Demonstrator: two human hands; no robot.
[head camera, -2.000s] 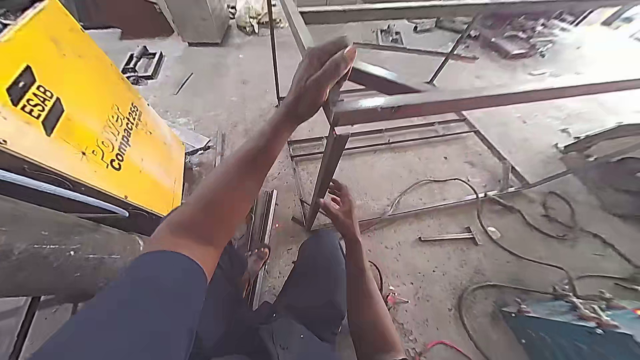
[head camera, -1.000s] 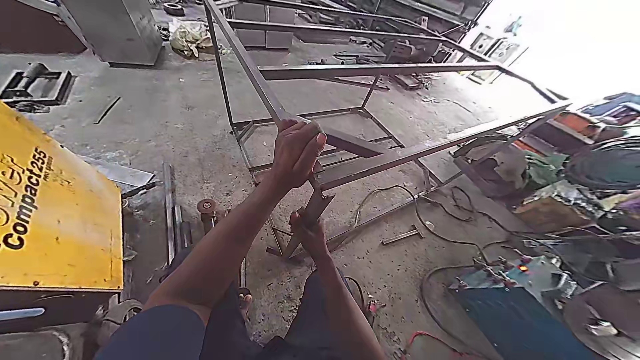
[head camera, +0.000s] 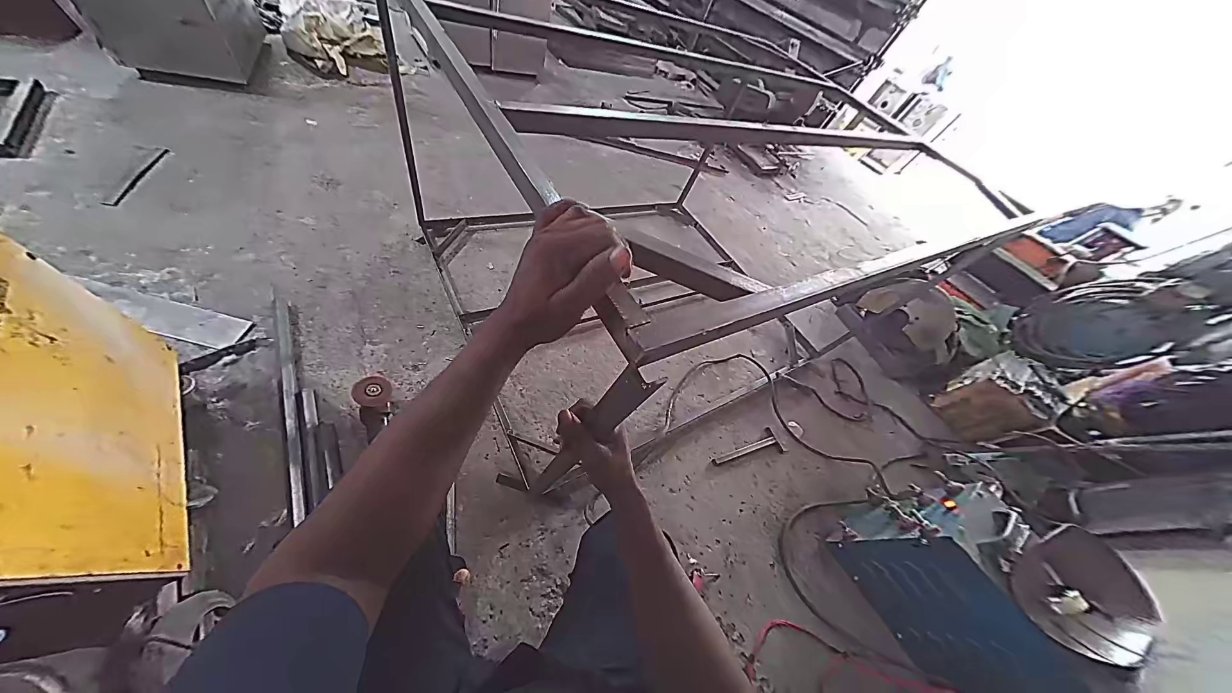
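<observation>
My left hand (head camera: 568, 274) is closed over the top bar of a welded steel frame (head camera: 712, 126), close to the near corner. Lower down, my right hand (head camera: 597, 448) grips an upright steel angle piece (head camera: 624, 404) below that corner; its upper end is uneven and spreads beside the bar ends. The piece leans, its foot close to the frame's lower rail. Part of the joint at the corner is hidden behind my left hand.
A yellow machine (head camera: 87, 414) stands at left, by steel bars (head camera: 289, 414) and an angle grinder (head camera: 372, 393). Cables (head camera: 784, 539) cross the floor at right near a blue machine (head camera: 953, 606) and a round disc (head camera: 1088, 597). A person (head camera: 1097, 221) is far right.
The view has swung to the right. My right hand, open beside the upright piece two seconds ago, has closed around it. My left hand remains on the frame near the corner.
</observation>
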